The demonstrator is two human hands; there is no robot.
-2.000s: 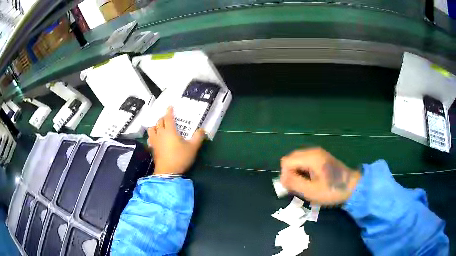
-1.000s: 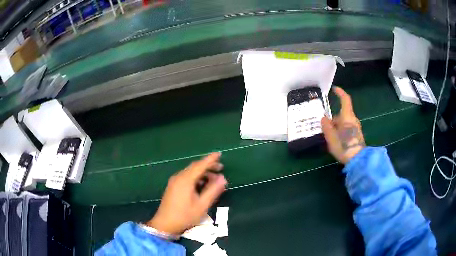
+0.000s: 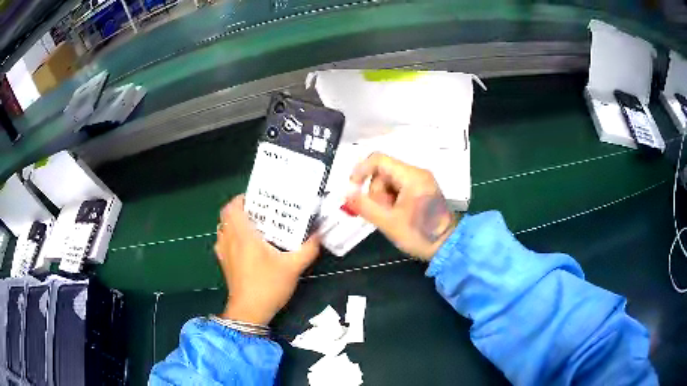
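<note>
My left hand (image 3: 260, 264) holds a smartphone (image 3: 294, 170) upright and slightly tilted, camera end up, its lower part covered by a white printed film. The open white retail box (image 3: 433, 143) stands behind it, lid raised, with a green strip on the lid edge. My right hand (image 3: 399, 202) is at the front of the box with its fingers bent together. A white flat piece (image 3: 343, 240) with a small red spot lies under its fingertips, beside the phone; whether the fingers pinch it is unclear. Small white pieces (image 3: 328, 332) lie in a pile on the dark surface.
Open boxes with phones stand at left (image 3: 102, 192) and far right (image 3: 619, 113). Stacked black trays (image 3: 56, 332) are at lower left. Grey-white flat packs (image 3: 113, 103) lie on the upper ledge (image 3: 248, 60). A white cable (image 3: 673, 234) hangs at the right edge.
My left hand has moved up and now holds the phone, which is out of the box and further left. My right hand has moved left to the box front. The box has shifted left.
</note>
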